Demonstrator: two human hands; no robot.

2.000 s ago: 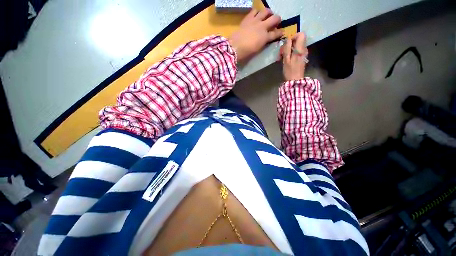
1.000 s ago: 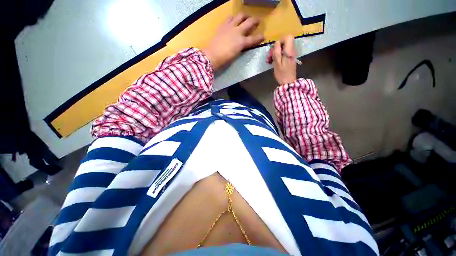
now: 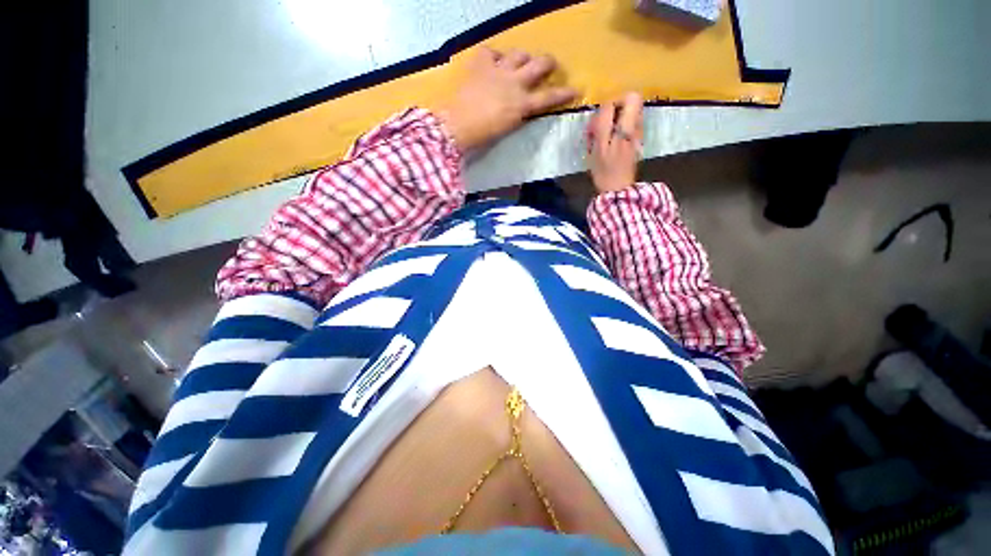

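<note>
The long yellow template (image 3: 641, 65) lies flat on the black cut piece (image 3: 245, 127), which shows as a dark border around it. The grey-white speckled weight (image 3: 682, 10) sits on the template's wide end at the top edge of the picture. My left hand (image 3: 502, 96) lies flat on the middle of the template, fingers spread. My right hand (image 3: 616, 138) is at the template's near edge, fingers bent together; a marker cannot be made out clearly in it. Red-and-white checked sleeve covers are on both forearms.
The pale table (image 3: 869, 65) has its near edge just below my right hand. Dark cloth (image 3: 44, 119) hangs at the table's left end. A dark rounded object (image 3: 802, 179) stands under the table at the right. Dark equipment (image 3: 902, 467) is at the lower right.
The view has turned, so template and weight appear further right. My right hand has moved from the narrow tab along the near edge towards my left hand, which has shifted left along the template.
</note>
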